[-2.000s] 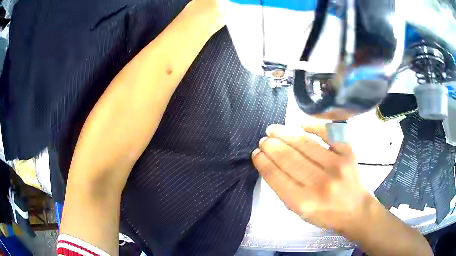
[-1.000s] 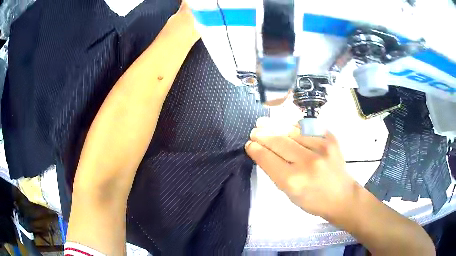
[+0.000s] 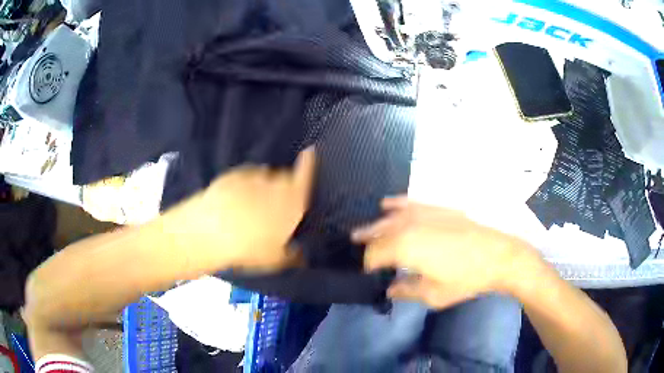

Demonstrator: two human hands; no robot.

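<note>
A dark pinstriped garment panel (image 3: 364, 138) lies on the white machine table and hangs over its front edge. Its far part is bunched in folds near the presser foot and needle (image 3: 419, 58). My left hand (image 3: 255, 211) is blurred on the cloth, its index finger extended; its grip is unclear. My right hand (image 3: 429, 251) is at the panel's near right edge, with fingers curled around the cloth edge. The white machine head with "JACK" lettering (image 3: 542, 30) is at the top right.
A black smartphone (image 3: 534, 81) lies right of the needle, beside dark striped cut pieces (image 3: 593, 156). A grey-white box with a round grille (image 3: 49, 76) stands far left. A blue crate (image 3: 149, 336) holding white cloth (image 3: 211, 313) is below the table, beside the wearer's legs (image 3: 437, 335).
The view has shifted, showing crate and lap. My left hand has come back from beside the machine head toward me. My right hand has moved nearer the front edge. The cloth is now bunched.
</note>
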